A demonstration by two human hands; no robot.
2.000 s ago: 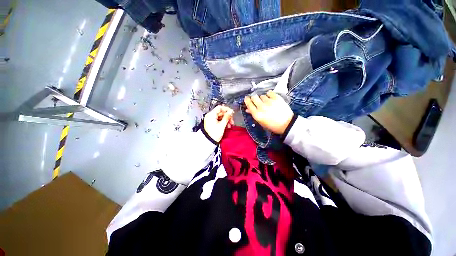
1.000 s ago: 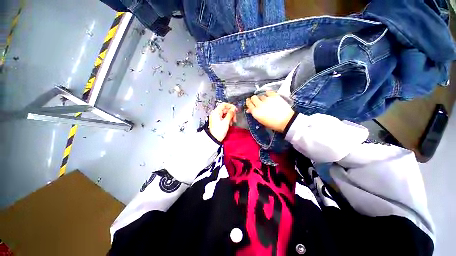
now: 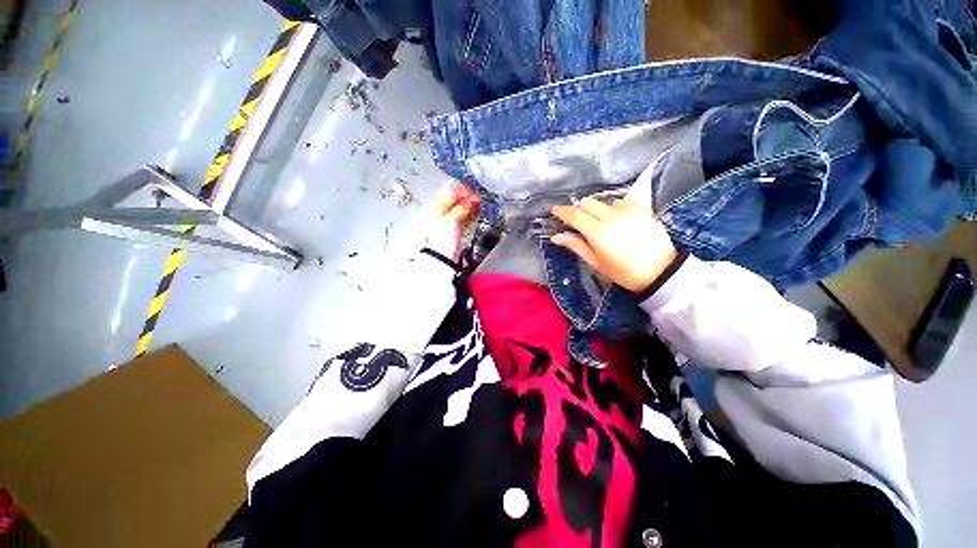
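A mid-blue denim jacket [image 3: 600,102] with pale stitching lies in front of me, its grey wrong side showing and its lower part hanging over my lap. My left hand [image 3: 455,219] is at the jacket's left edge, fingers closed on the denim; it is slightly blurred. My right hand [image 3: 616,241] grips the jacket near its front edge, fingers bent over the cloth. A button strip hangs below the right hand. White cloth shows just above it. No snips can be made out in either hand.
More denim [image 3: 514,37] is heaped behind. A black phone-like object [image 3: 943,321] lies on the brown table [image 3: 873,289] at right. A metal frame [image 3: 193,227], yellow-black floor tape [image 3: 161,305], cardboard [image 3: 134,450] and scattered thread scraps [image 3: 402,193] are at left.
My left hand has moved up and a little left to the jacket edge, from low beside the cloth. My right hand keeps its hold. The whole view has shifted slightly.
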